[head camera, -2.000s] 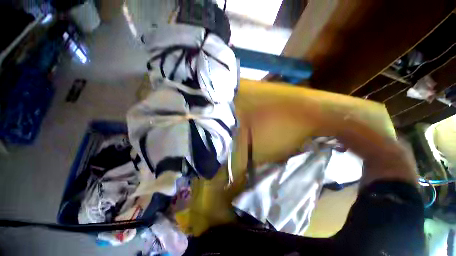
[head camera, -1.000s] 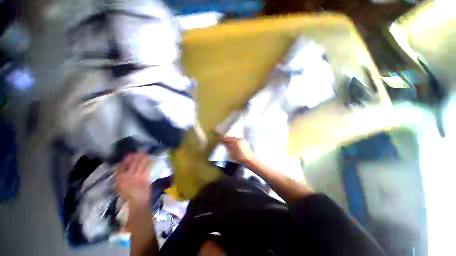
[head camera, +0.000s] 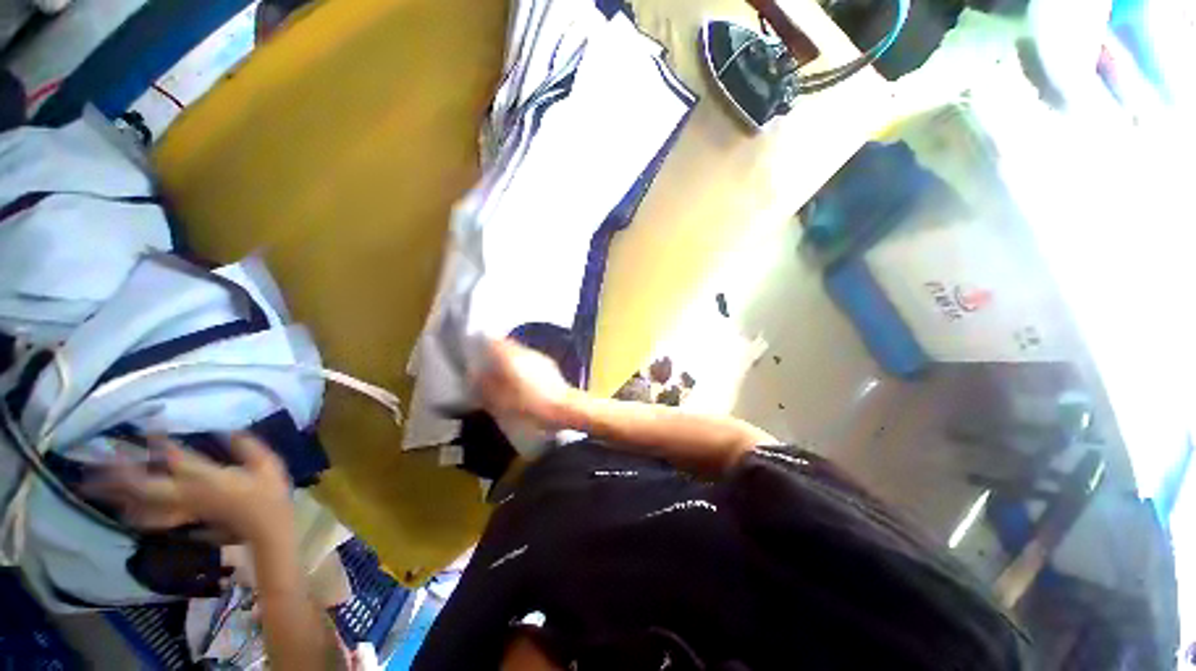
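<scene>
A bundle of white panels with navy edges lies on the mustard-yellow table cover. My right hand is on the near end of the bundle, fingers bent over the cloth; blur hides whether it grips. My left hand is blurred, fingers apart, over the pale and navy garment heap left of the table; I see nothing held in it. A pale cord runs from the heap onto the table edge. A steam iron rests at the table's far right.
A white printed box with a blue strip stands on the floor at right. Dark scraps lie right of the bundle. A blue crate with cloth is below the heap. A hose runs from the iron.
The view has turned, bringing the iron and printed box into sight. The bundle now shows sharply. My left hand remains by the heap, my right hand at the bundle's near end.
</scene>
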